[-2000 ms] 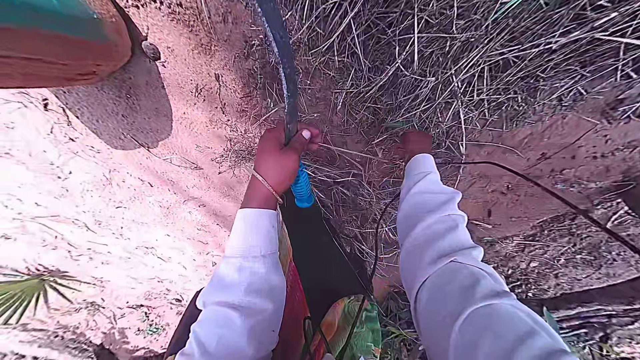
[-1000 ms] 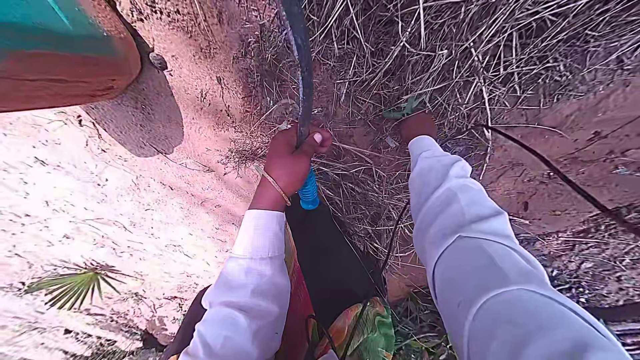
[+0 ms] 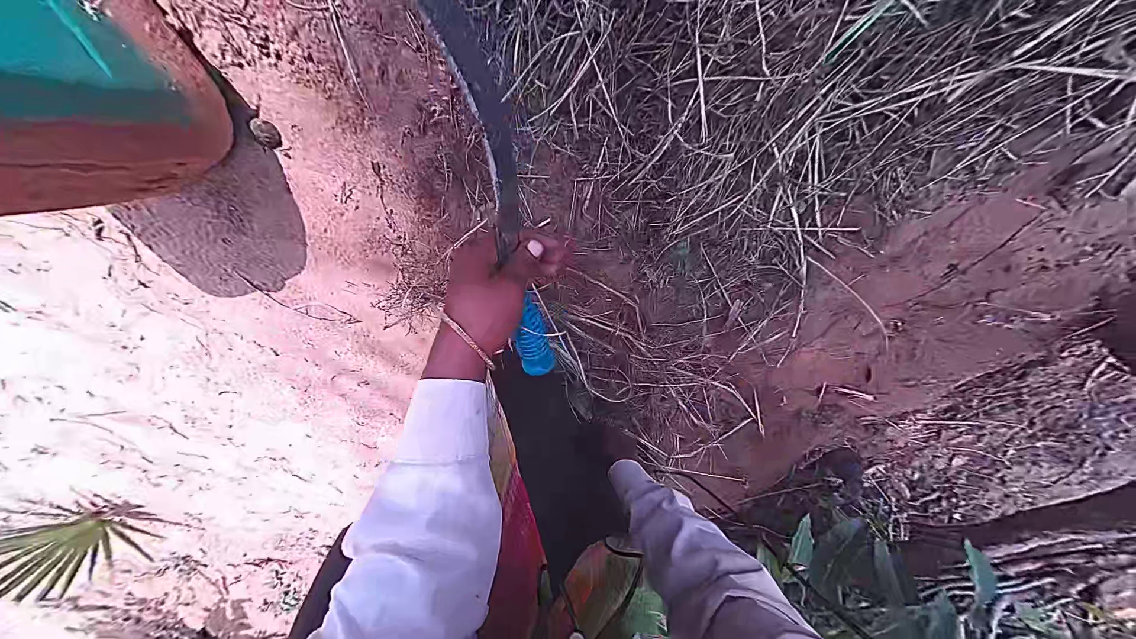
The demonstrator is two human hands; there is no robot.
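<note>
My left hand (image 3: 497,284), with a thin bracelet at the wrist, is closed around a sickle where its curved dark metal blade (image 3: 499,133) meets the grip. The ridged blue handle (image 3: 534,337) sticks out below the fist, and the blade rises past the top edge of the view. Some thin dry stalks lie by the fingers. My right hand (image 3: 612,437) is low, just beyond its sleeve cuff, against dark cloth; it is in deep shadow, so its fingers and anything in them cannot be made out.
Dry grass (image 3: 710,133) covers the ground at the upper right. A green and brown rounded object (image 3: 98,133) stands at the upper left, with a small stone (image 3: 265,132) beside it. A palm-like leaf (image 3: 67,546) lies lower left; green leafy plants (image 3: 843,559) grow lower right.
My right hand has moved from the grass on the right back toward my body. The dark cord seen stretched to the right earlier no longer runs there. My left hand still holds the sickle.
</note>
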